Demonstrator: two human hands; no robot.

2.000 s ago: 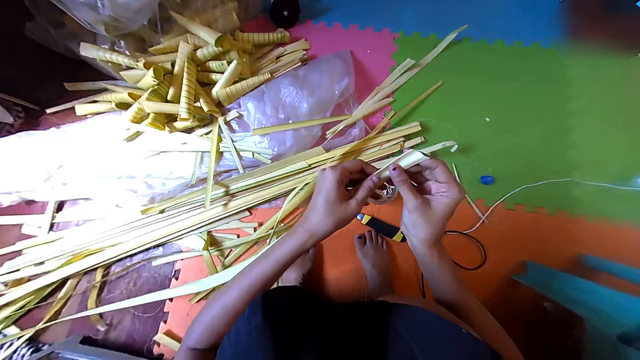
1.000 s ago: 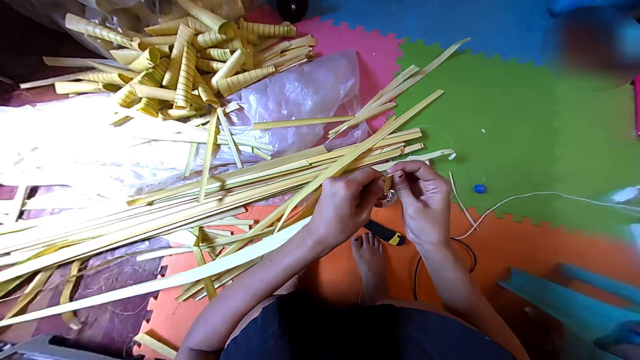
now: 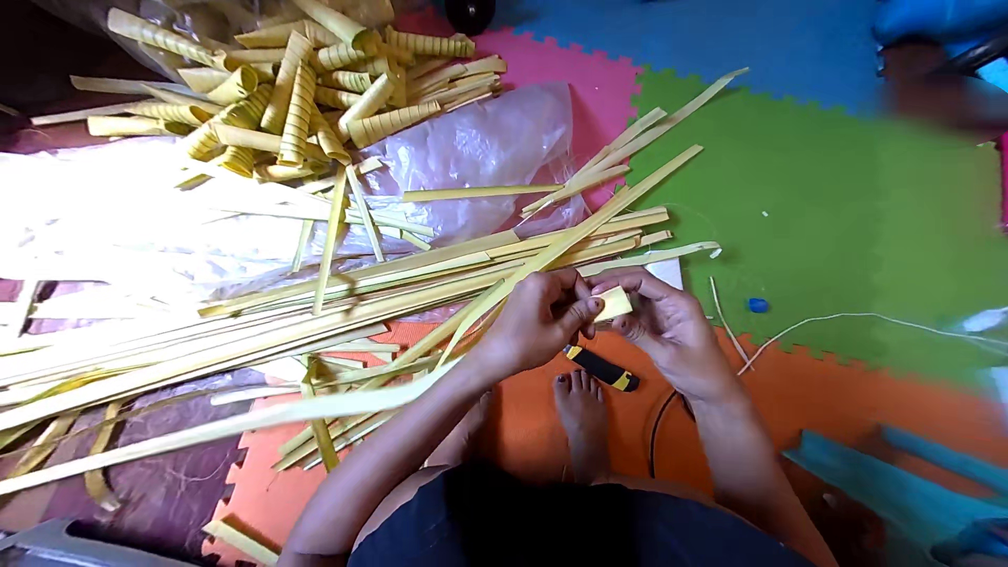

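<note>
Between my two hands is the folded end of a pale palm-leaf strip. My left hand pinches it between thumb and fingers; my right hand holds its other side. A long leaf strip runs from near my left hand down to the lower left; whether it joins the folded piece is hidden by the hand. Beyond my hands lies a bundle of long leaf strips. A black and yellow utility knife rests on the orange mat below my hands. Spiral-wrapped leaf cones are heaped at the upper left.
A clear plastic sheet lies under some strips. Interlocking foam mats cover the floor. At the right are a blue cap, a white cord and a teal object. Part of another person shows, blurred, at the upper right.
The small leaf end between my fingers now shows as a flat, folded face, where a second ago it was mostly hidden. One strip that pointed up past my hands two seconds ago lies at a different angle.
</note>
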